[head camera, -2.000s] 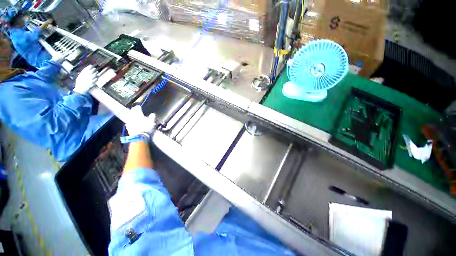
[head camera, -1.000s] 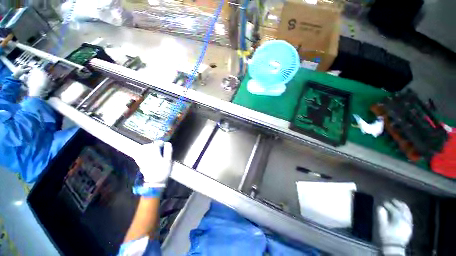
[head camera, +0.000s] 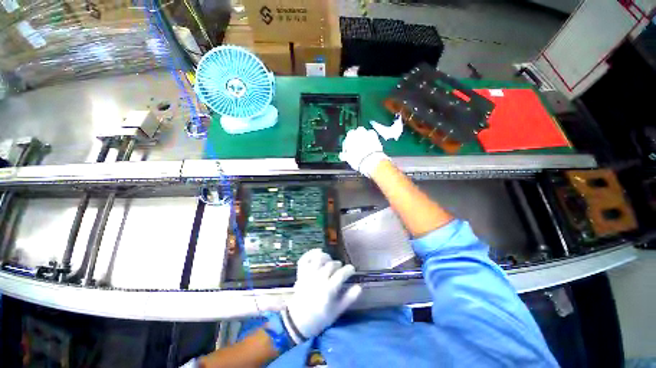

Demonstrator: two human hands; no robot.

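Note:
A solder pallet (head camera: 230,269) with green circuit boards (head camera: 284,219) lies across the conveyor rails in front of me. My left hand (head camera: 319,293), in a white glove with a blue wrist strap, is over the near rail at the pallet's lower right corner, its fingers spread. The black parts tray (head camera: 305,136) sits on the green mat behind the conveyor and holds loose green pieces. My right hand (head camera: 362,149), gloved in white, reaches to the tray's right side; its fingertips are over the pieces, and I cannot tell whether it grips one.
A light-blue fan (head camera: 236,86) stands left of the tray. Crumpled white tissue (head camera: 390,129), stacked covers (head camera: 439,108) and a red-orange sheet (head camera: 524,121) lie to its right. White paper (head camera: 374,241) and a pen (head camera: 357,210) lie between the rails. An orange-brown cover (head camera: 600,201) is at the conveyor's right end.
The view has swung right. The pallet with the boards has come along the conveyor to beside the paper. My right hand has moved from beside the black pad to the parts tray.

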